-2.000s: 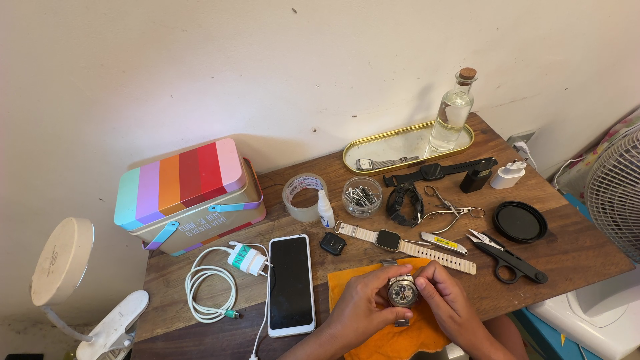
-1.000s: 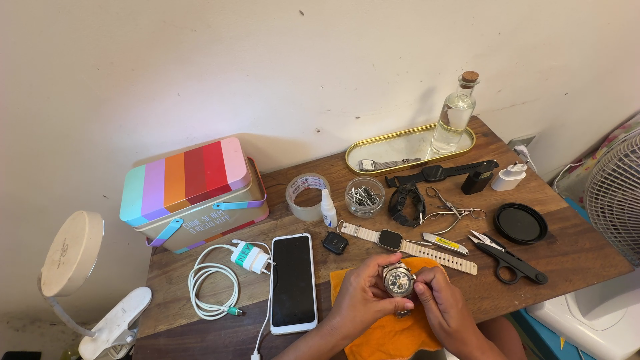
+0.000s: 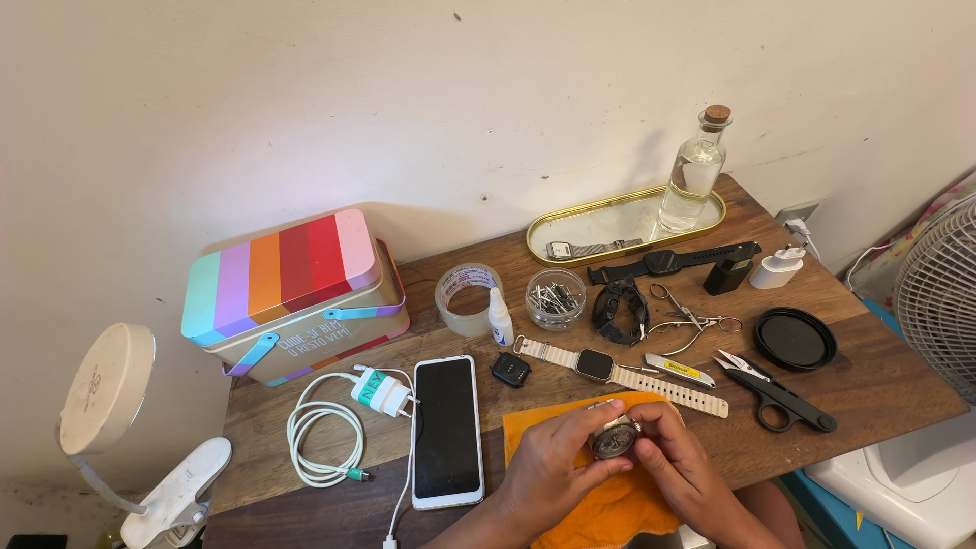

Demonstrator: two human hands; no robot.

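A metal wristwatch with a round dark dial (image 3: 613, 441) is held above an orange cloth (image 3: 621, 499). My left hand (image 3: 553, 465) grips its case from the left, thumb and fingers around it. My right hand (image 3: 675, 461) pinches the watch's right side with thumb and index finger. Most of the bracelet is hidden by the hands. Just behind lies a smartwatch with a pale band (image 3: 594, 365). A utility knife with a yellow label (image 3: 679, 370) and black-handled scissors (image 3: 778, 393) lie to the right. A small black watch body (image 3: 511, 370) lies to the left.
A white phone (image 3: 447, 427), a coiled cable (image 3: 324, 450) and a striped tin box (image 3: 293, 297) are at left. Behind stand clear tape (image 3: 467, 299), a glue bottle (image 3: 499, 319), a jar of pins (image 3: 556, 300) and a gold-rimmed tray (image 3: 595, 204) bearing a glass bottle (image 3: 692, 179). A fan (image 3: 942, 282) is at right.
The watch stays between both hands; its dial has tilted and now faces less toward the camera than one second ago. The other things on the table have not moved.
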